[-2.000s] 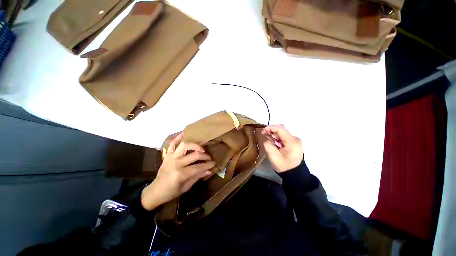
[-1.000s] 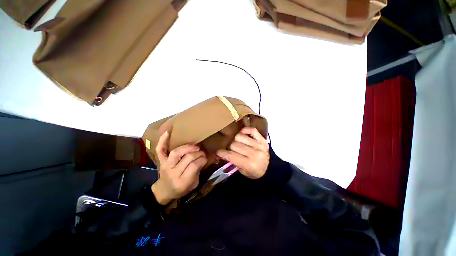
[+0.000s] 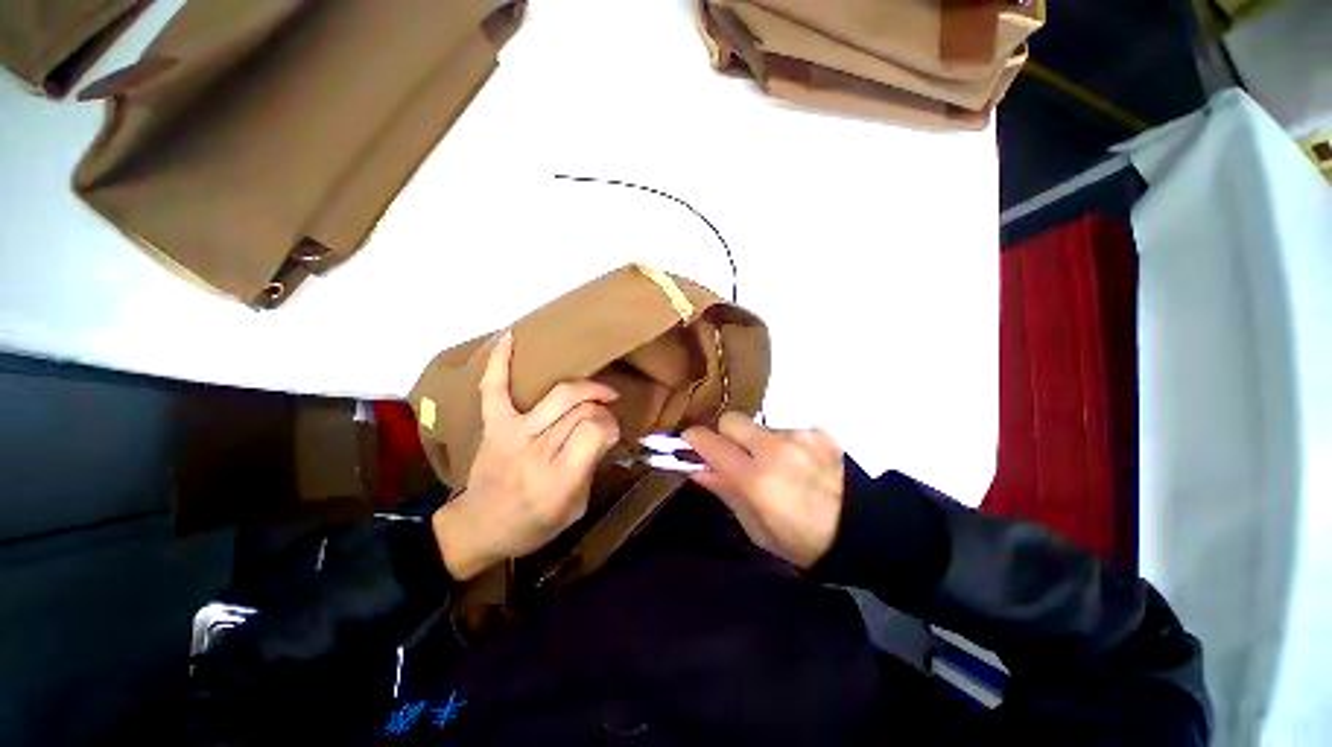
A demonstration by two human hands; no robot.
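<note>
A brown bag (image 3: 584, 339) lies at the table's near edge, its mouth open towards me and its inside showing. My left hand (image 3: 533, 460) grips the near rim of the bag, thumb on the outer panel. My right hand (image 3: 774, 479) is at the right of the mouth and holds thread snips (image 3: 672, 453), blades pointing left over the opening near my left fingertips. Pale yellow strips show on the bag's edge. A thin dark cord (image 3: 687, 206) curves over the table behind the bag.
Another brown bag (image 3: 292, 139) lies at the upper left, with part of one more beyond it. Stacked brown bags (image 3: 877, 51) lie at the far right of the white table (image 3: 877, 263). Red material (image 3: 1066, 372) and a pale grey cloth (image 3: 1227, 380) are at the right.
My right hand has come from the bag's right edge to its mouth, and the snips' blades now point left. My left hand keeps hold of the rim. The view has shifted.
</note>
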